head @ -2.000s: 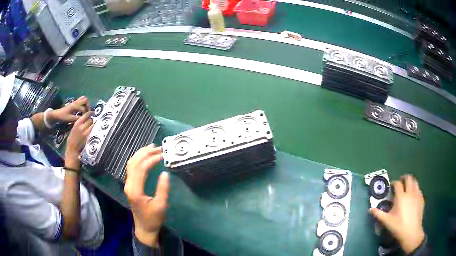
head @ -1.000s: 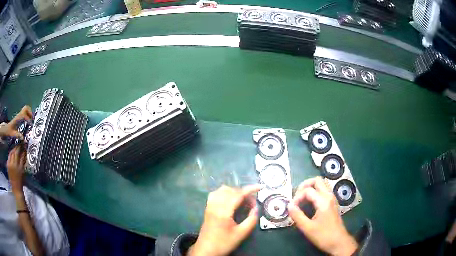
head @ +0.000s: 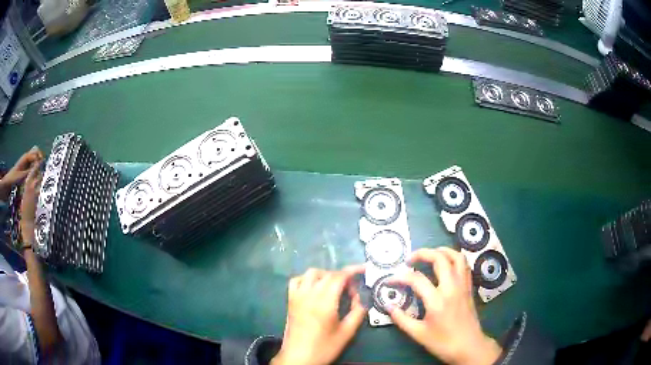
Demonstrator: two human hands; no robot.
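A silver three-ring plate (head: pixel 386 229) lies upright in front of me. Its top seat has a dark ring; its middle seat looks all silver. My left hand (head: pixel 323 314) has thumb and forefinger at the left edge of the bottom seat, with a small dark blur between the tips. My right hand (head: pixel 451 308) has thumb and fingers around the right and lower side of that seat, over a dark ring (head: pixel 392 294). Whether either hand grips the ring is unclear. A second plate (head: pixel 471 231) with three black rings lies slanted to the right, partly beside my right hand.
A tall plate stack (head: pixel 176 175) stands left of centre. Another person's hand (head: pixel 28 171) is at a leaning stack (head: pixel 75 207), far left. A farther stack (head: pixel 389 43) and single plate (head: pixel 517 98) are by the metal strip. Dark stacks sit at right (head: pixel 628 232).
Both hands have come together at the near plate, from the tall stack and the right-hand plate. The bottom seat now shows a dark ring. The far single plate has shifted right of its stack.
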